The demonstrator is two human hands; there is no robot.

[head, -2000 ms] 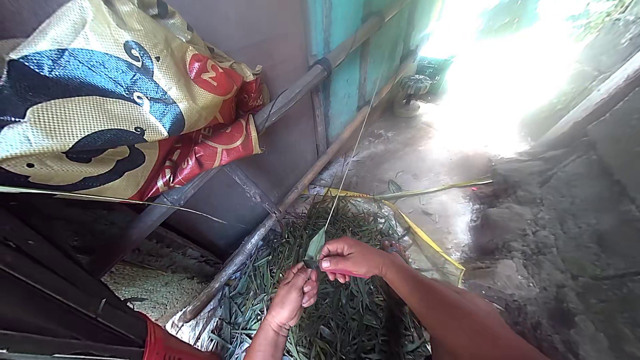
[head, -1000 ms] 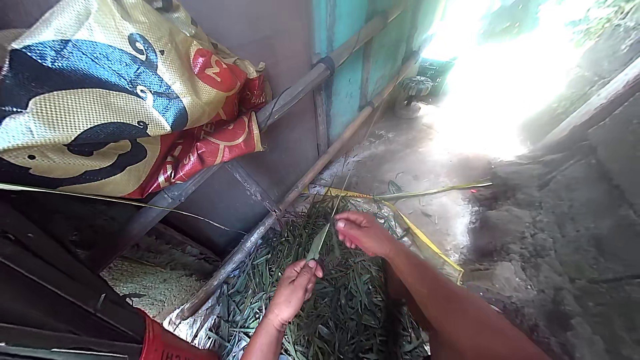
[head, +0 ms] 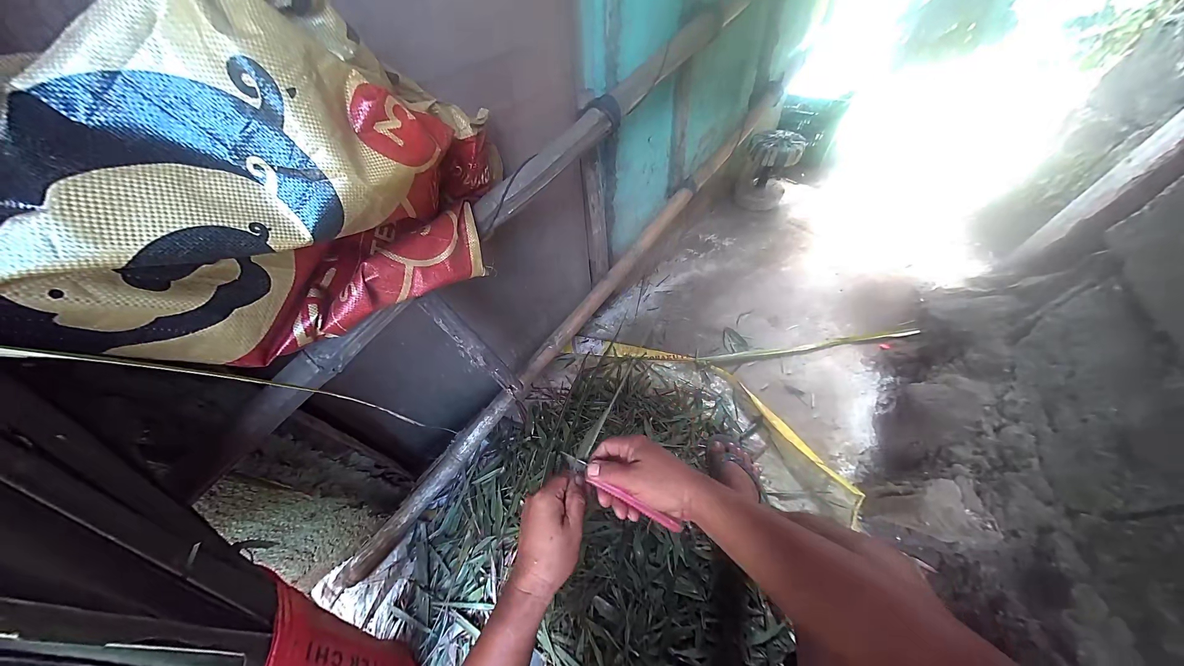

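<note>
My right hand is closed on a small knife with a pink handle; its short blade points left toward my left hand. The left hand's thumb and fingers are pinched together just below the blade, seemingly on the base of a narrow green leaf that rises behind the hands. The fingers hide where leaf and hand meet. Beneath both hands lies a pile of cut green leaves on a sack with a yellow edge.
A printed woven sack hangs over a bamboo rail at upper left. A lower bamboo pole runs along the wall. A long green stalk lies beyond the pile. My sandalled foot is beside the leaves. Rough stone lies right.
One second ago my hands were apart, with a leaf at the left hand. Now they are close together, and the pink knife handle shows plainly in my right hand.
</note>
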